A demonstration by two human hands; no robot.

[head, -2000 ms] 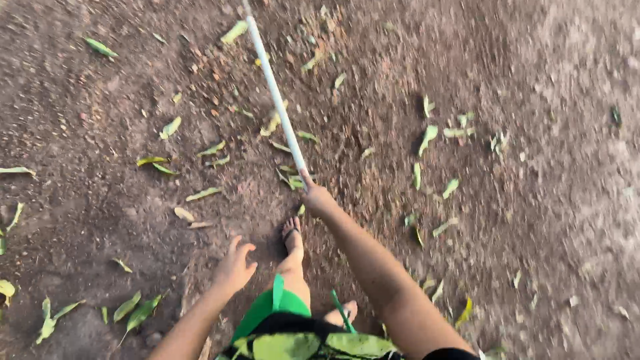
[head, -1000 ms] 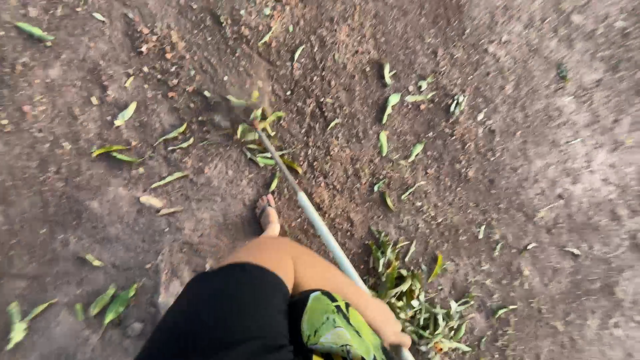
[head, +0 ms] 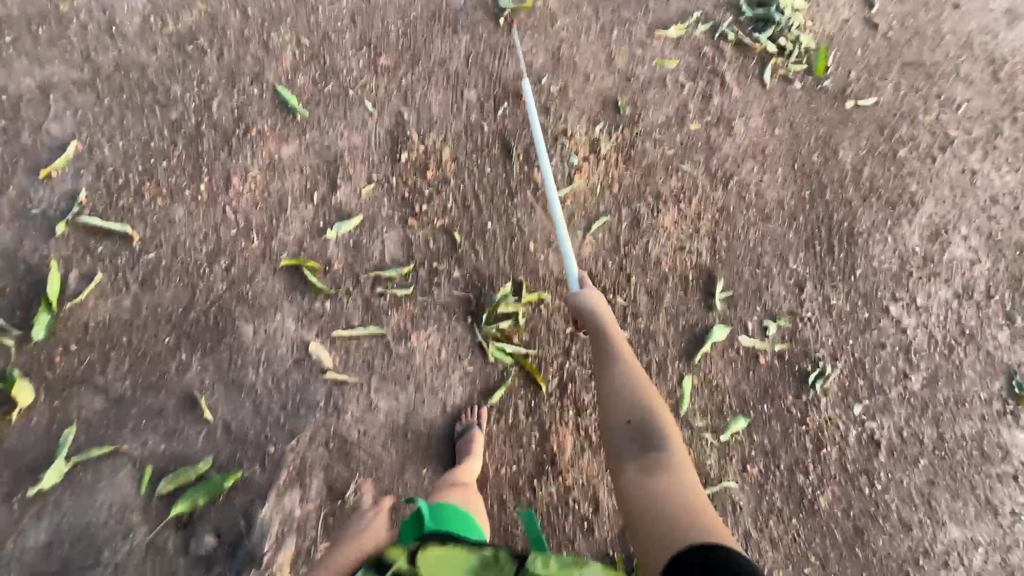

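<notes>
My right hand (head: pixel 588 308) is closed around the lower end of a long white pole (head: pixel 549 180), held out ahead over the bare dirt. A thin rod extends from the pole's far end to a leaf (head: pixel 516 4) at the top edge of the view. Low in the view, my left hand (head: pixel 372 516) is blurred and holds nothing that I can see; how its fingers lie is unclear. A small heap of green leaves (head: pixel 508 328) lies between my foot and the pole.
A larger leaf pile (head: pixel 780 36) lies at the upper right. Loose leaves (head: pixel 200 492) are scattered over the dirt ground (head: pixel 240 320). My foot in a sandal (head: pixel 470 436) stands at the lower centre, below green cloth (head: pixel 444 520).
The pole has swung from near my body to far ahead, my right arm stretched out with it. My left hand, not visible one second ago, shows again at the bottom.
</notes>
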